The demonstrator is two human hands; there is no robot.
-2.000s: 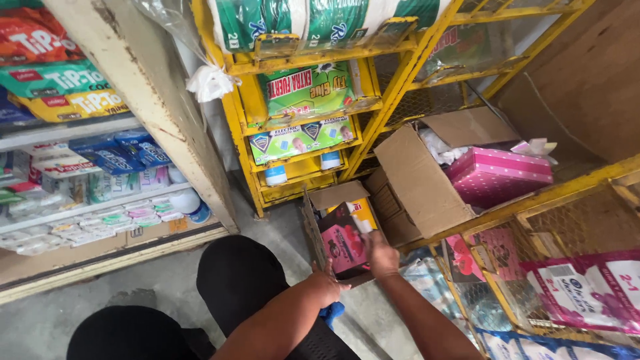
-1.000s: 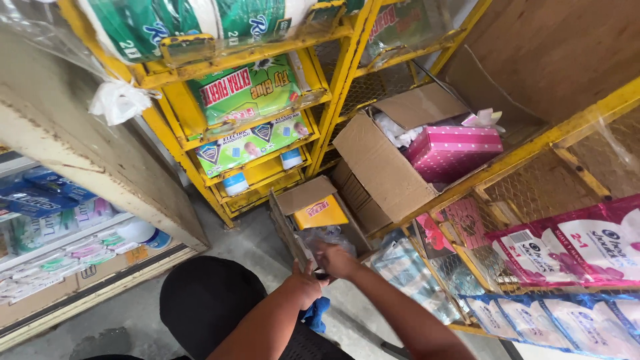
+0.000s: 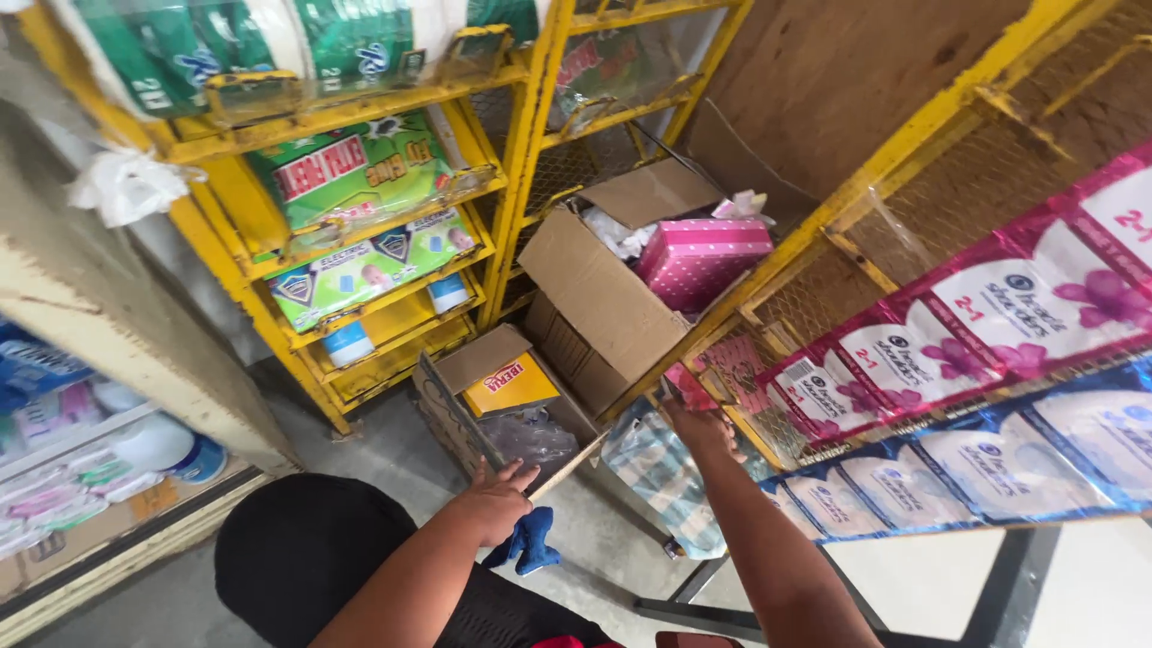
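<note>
My left hand [image 3: 498,504] rests with spread fingers at the near edge of a small open cardboard box [image 3: 441,423]. Inside that box lie a yellow box [image 3: 511,385] and clear plastic bags [image 3: 531,439]. A blue cloth [image 3: 531,542] is just below my left hand. To the right, my right hand [image 3: 706,432] reaches to the lower compartment of the yellow rack, at a pink-red packet [image 3: 688,389]; its fingers are partly hidden, so the hold is unclear. A checkered light-blue plastic bag [image 3: 661,468] hangs or lies beneath my right hand.
A larger open carton [image 3: 603,297] holds a pink polka-dot box [image 3: 704,261]. Yellow metal racks [image 3: 517,180] stand ahead, with fly glue trap packs [image 3: 360,171]. Strips of shampoo sachets [image 3: 900,360] hang at right. A shelf cabinet [image 3: 135,315] stands left; dark metal legs [image 3: 711,616] are at lower right.
My right hand has moved from the small box to the rack on the right. My left hand has spread at the box edge. The pink box seen earliest in the small box no longer shows there.
</note>
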